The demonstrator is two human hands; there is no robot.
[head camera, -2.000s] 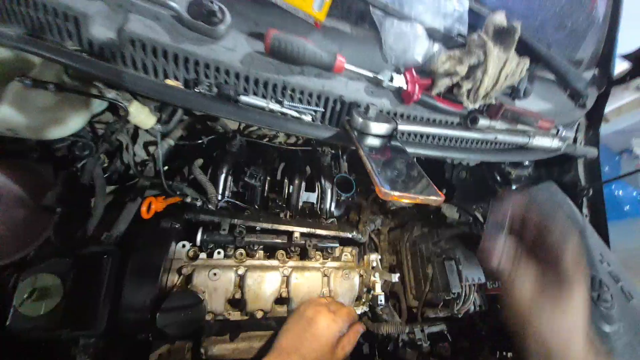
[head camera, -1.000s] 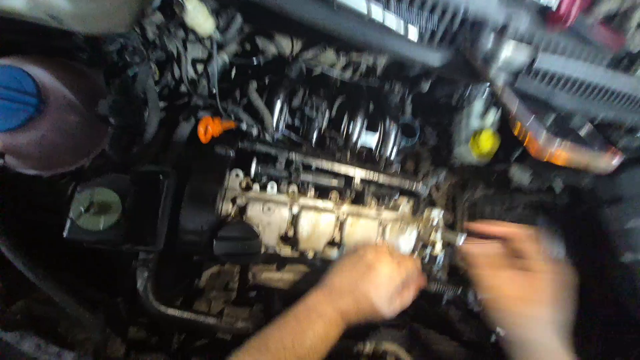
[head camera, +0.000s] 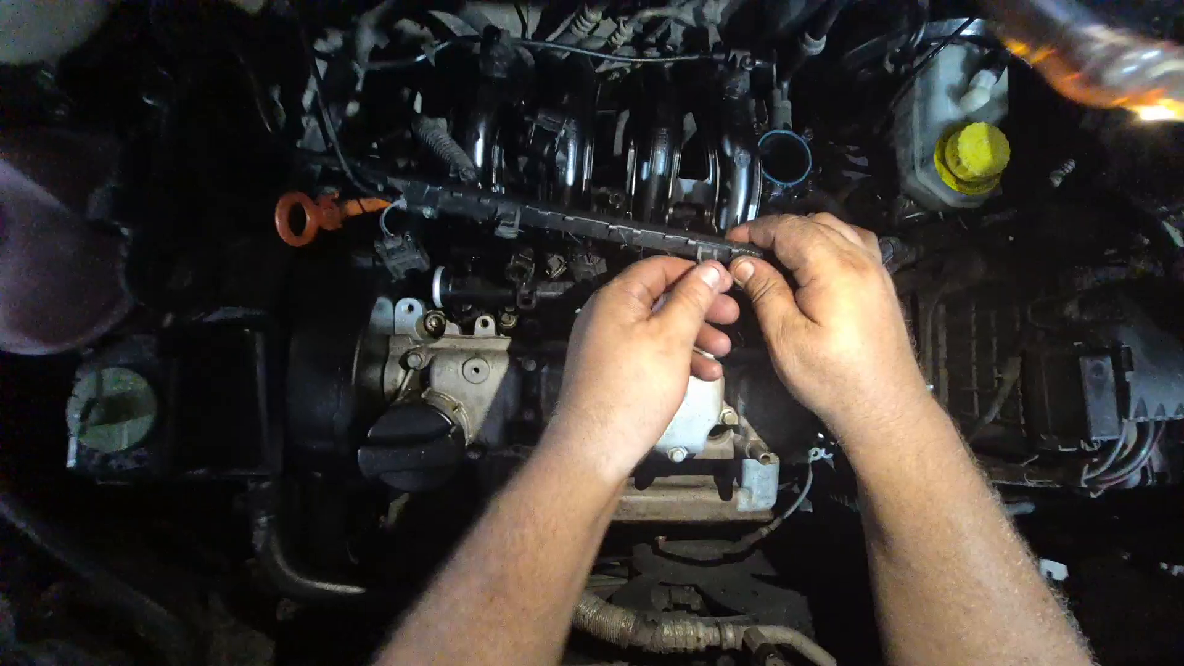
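A long black plastic wiring channel (head camera: 573, 222) runs slantwise across the engine, below the black intake manifold (head camera: 573, 129). At its right end my left hand (head camera: 647, 342) pinches the lower edge between thumb and fingers. My right hand (head camera: 819, 305) grips the very end, fingers on top and thumb below. The fingertips of both hands nearly touch. Under them lies the metal valve cover (head camera: 694, 416), partly hidden by my left hand and dark parts. The black oil filler cap (head camera: 412, 444) sits at its left, and the orange dipstick handle (head camera: 301, 219) is by the channel's left part.
A fluid reservoir with a yellow cap (head camera: 971, 157) stands at the upper right. Part of a shiny orange-edged phone (head camera: 1101, 55) shows in the top right corner. A ribbed hose (head camera: 647, 631) lies at the bottom, and a black box with wires (head camera: 1101, 393) is at the right.
Both hands have come together on the black channel, which now lies across the engine. The earlier frames show my left hand at the valve cover's right part and my right hand blurred farther right.
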